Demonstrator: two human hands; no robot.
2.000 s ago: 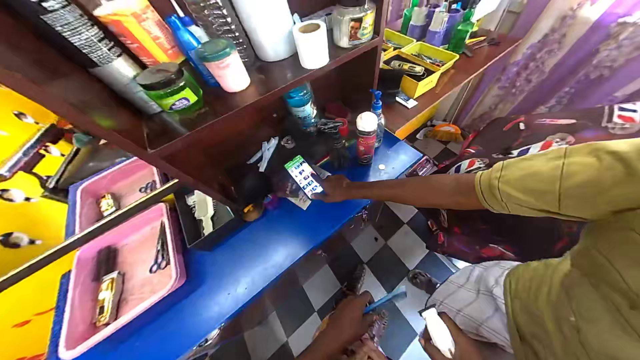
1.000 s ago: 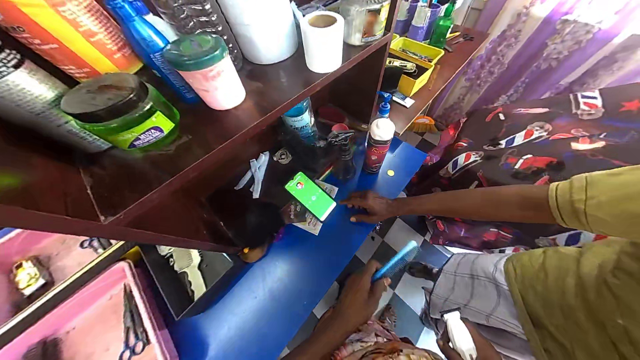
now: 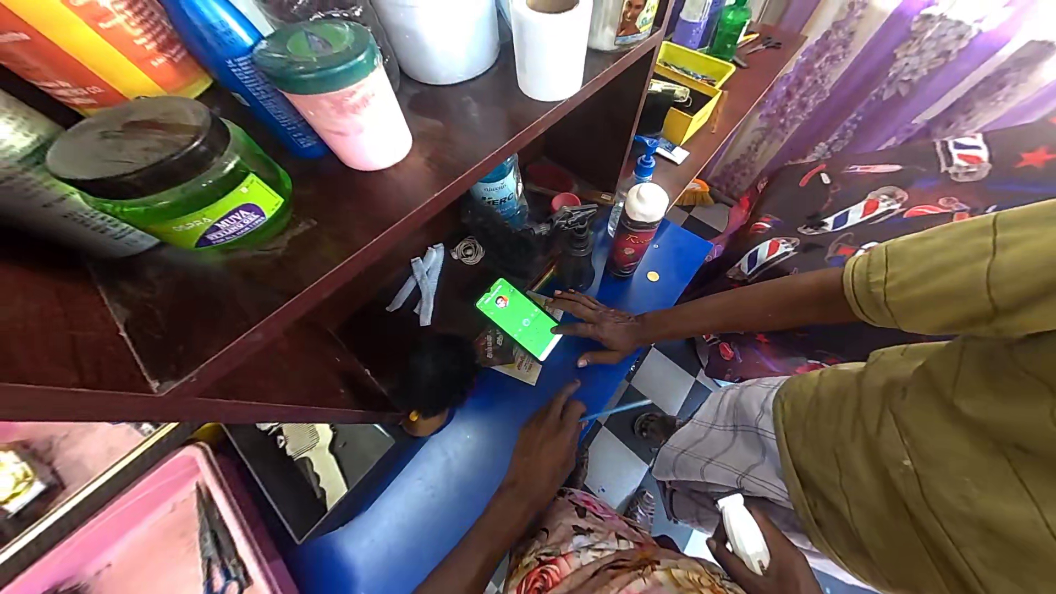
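My left hand (image 3: 540, 450) is over the front edge of the blue counter (image 3: 462, 470), gripping a thin blue comb (image 3: 615, 411) that points right. My right hand (image 3: 771, 557), at the bottom right, holds a white hair clipper (image 3: 742, 532). A smartphone (image 3: 520, 320) with a lit green screen lies on printed papers (image 3: 521, 367) on the counter. Another person's hand (image 3: 606, 326), from an olive sleeve, touches the counter beside the phone's right edge, fingers spread. Behind it stand a dark red bottle with a white cap (image 3: 637, 231) and a black spray bottle (image 3: 576, 256).
A dark wooden shelf (image 3: 462, 132) with jars and bottles overhangs the counter's left. A pink tray (image 3: 198, 487) with scissors (image 3: 219, 544) and a black tray of combs (image 3: 318, 454) are lower left. The person in olive (image 3: 916, 445) stands close on the right.
The other person's hand was on the phone two seconds ago; the phone now lies free of its grip. My left hand has moved nearer the phone with the comb. The view has moved closer to the shelf.
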